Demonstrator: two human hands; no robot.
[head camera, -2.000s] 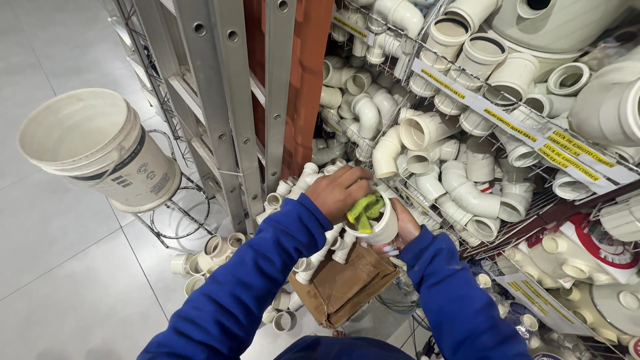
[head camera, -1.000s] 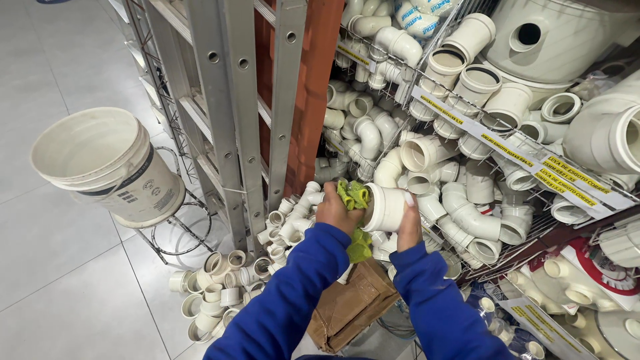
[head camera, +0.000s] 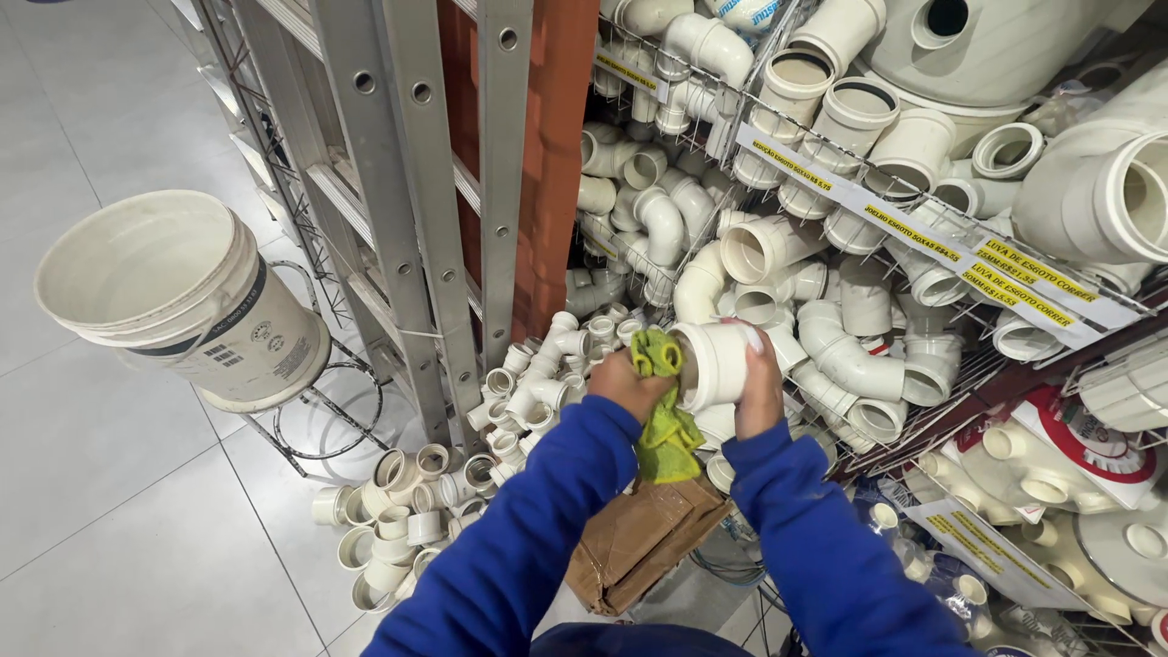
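A white PVC pipe coupling (head camera: 716, 365) lies in my right hand (head camera: 759, 383), which grips its right side; its open end points left. My left hand (head camera: 625, 383) is closed on a yellow-green cloth (head camera: 669, 438) beside that open end. Part of the cloth sticks up above my fingers and the rest hangs below. A cardboard box (head camera: 643, 538) is beneath my hands. Many small white PVC fittings (head camera: 547, 365) are heaped on the floor behind and to the left of the box.
Wire shelf baskets (head camera: 876, 182) full of white pipe fittings rise at the right, with price labels along the edge. Metal ladders (head camera: 392, 182) stand upright left of an orange-red post (head camera: 552, 164). A white plastic bucket (head camera: 210, 365) rests on a wire stand (head camera: 351, 429) at the left.
Two seconds ago the cloth was partly inside the coupling's upturned opening, with my left hand over it. Now the coupling lies sideways and the cloth is bunched in my left hand.
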